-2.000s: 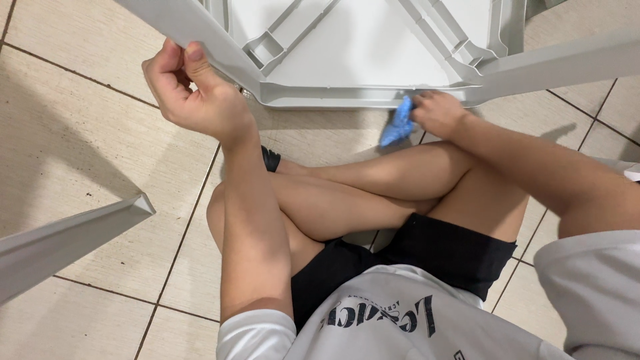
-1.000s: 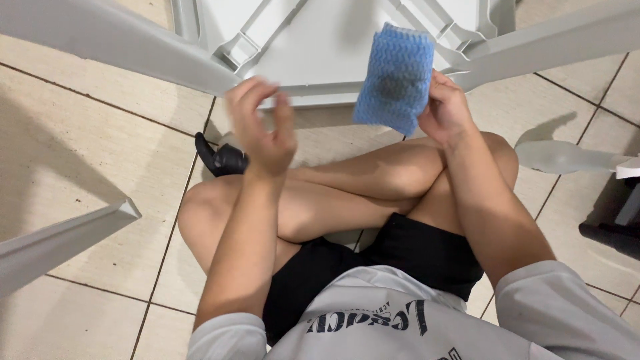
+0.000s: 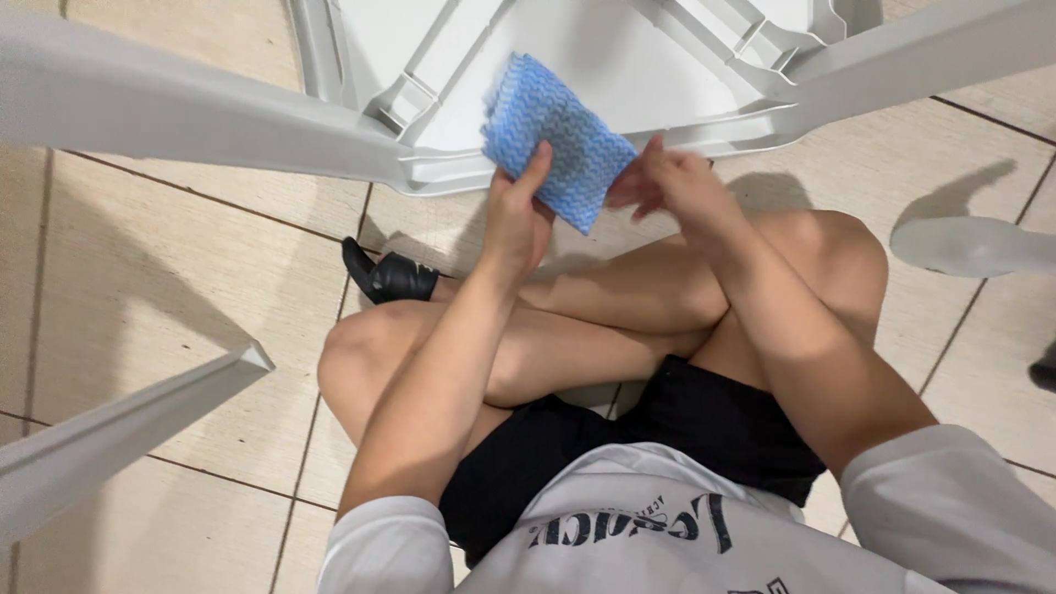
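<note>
My left hand [image 3: 521,210] grips a folded blue cleaning cloth [image 3: 569,148] by its lower left side, thumb on top. The cloth has a wavy pattern and a dark grey stain at its middle. At the cloth's right corner is my right hand [image 3: 672,181], slightly blurred, with its fingers apart; whether they touch the cloth is hard to tell. Behind the cloth lies the ribbed underside of a light grey plastic table [image 3: 635,82], with its rim along the floor.
Plastic legs extend from the tabletop at the left [image 3: 206,107] and right [image 3: 924,66]. Another leg [image 3: 140,412] points in from the lower left. A pale rounded object [image 3: 957,246] is at the right. My crossed legs and a black sandal [image 3: 396,276] rest on the tiled floor [image 3: 206,272].
The cloth, held by my right hand a second ago, is now in my left hand. Two seconds ago it was crumpled low beside the table rim; now it is spread flatter.
</note>
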